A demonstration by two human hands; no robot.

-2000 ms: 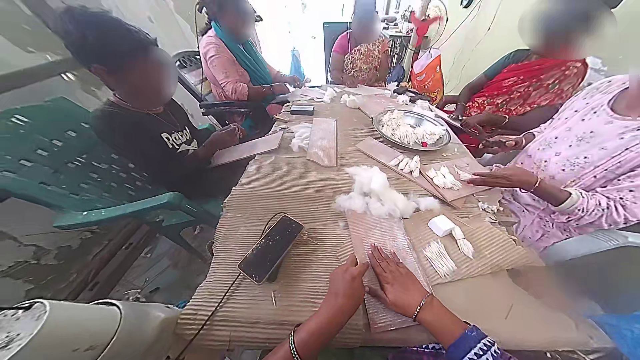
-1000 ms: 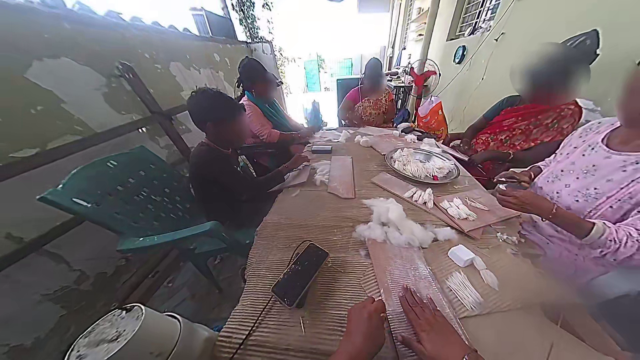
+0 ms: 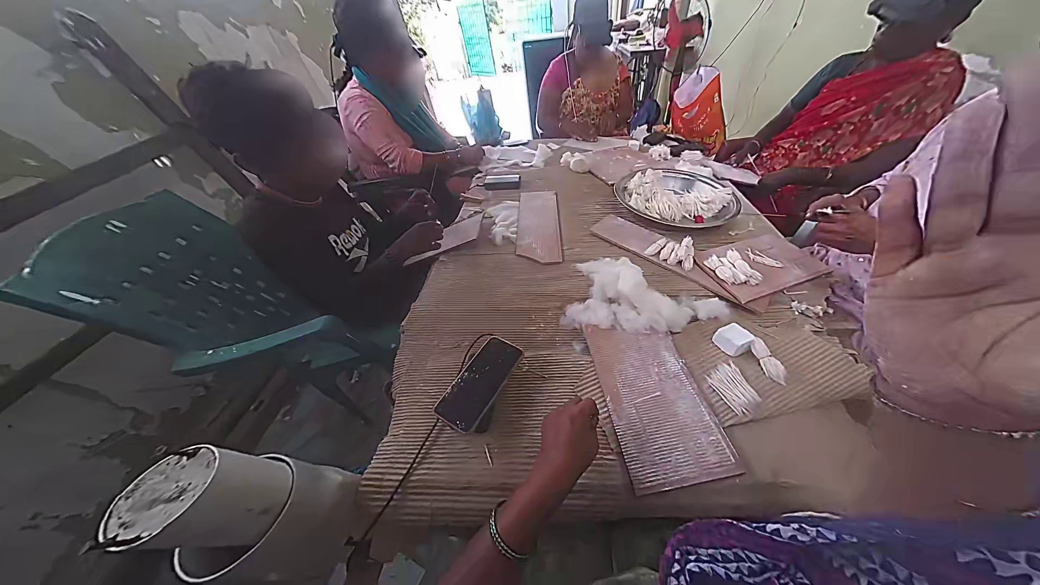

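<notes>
My left hand (image 3: 570,435) rests on the corrugated cardboard table cover, fingers curled, beside a ribbed board (image 3: 678,431); nothing shows in it. Raised close to the camera at the far right is my right hand (image 3: 959,292), palm in view, fingers extended and empty. A thin white strand (image 3: 648,399) lies on the board. Fluffy white cotton (image 3: 621,302) is heaped at the board's far end. Right of the board, a small white block (image 3: 733,339), a tied bundle of cotton wicks (image 3: 768,361) and a row of loose wicks (image 3: 733,388) lie on corrugated cardboard.
A phone (image 3: 479,383) with a cable lies left of my left hand. Farther back are a steel plate (image 3: 678,199) of wicks and several boards, one (image 3: 539,227) near the middle. Several people sit around the table. A green plastic chair (image 3: 187,292) and a bucket (image 3: 203,504) stand left.
My right hand has left the ribbed board and risen close to the camera at the right. My left hand remains beside the board.
</notes>
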